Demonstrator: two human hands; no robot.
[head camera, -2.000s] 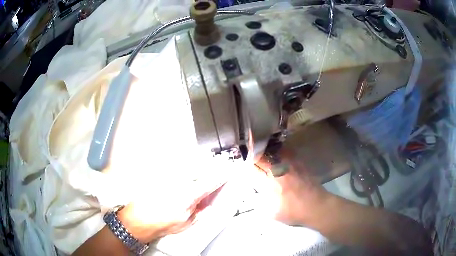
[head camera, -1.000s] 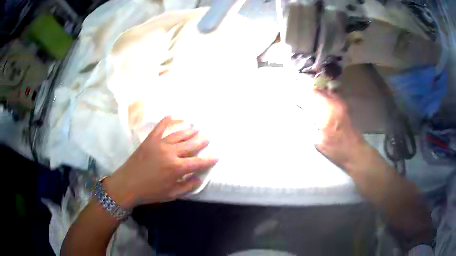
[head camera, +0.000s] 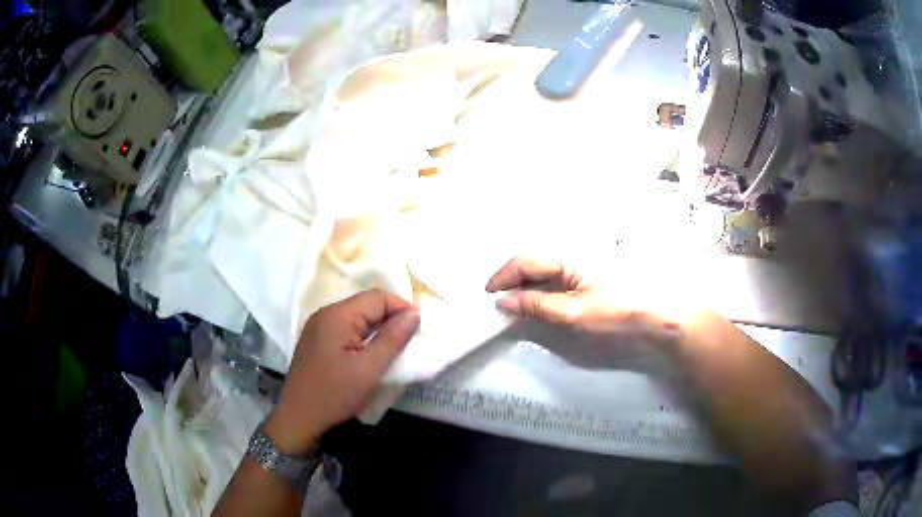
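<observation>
A cream-white garment piece (head camera: 455, 333) lies at the front of the machine table, its edge pinched between my two hands. My left hand (head camera: 354, 348), with a metal watch at the wrist, grips it between thumb and fingers. My right hand (head camera: 566, 308) pinches it with thumb and forefinger, a little to the right. More cream-white cloth (head camera: 404, 111) spreads behind and left, partly lost in lamp glare. The sewing machine head (head camera: 743, 101) stands at the upper right. Its presser foot area (head camera: 738, 227) is clear of both hands.
The grey-blue lamp (head camera: 586, 56) hangs left of the machine head. A printed ruler scale (head camera: 546, 409) runs along the table's front edge. A second machine end (head camera: 111, 106) with a red light and a green block (head camera: 187, 40) are upper left. White cloth (head camera: 182, 444) hangs lower left. Scissors (head camera: 859, 358) lie right.
My right hand has left the needle area and come left and towards me. Both hands now pinch the cloth edge close together. The view has shifted left, so the machine sits further right.
</observation>
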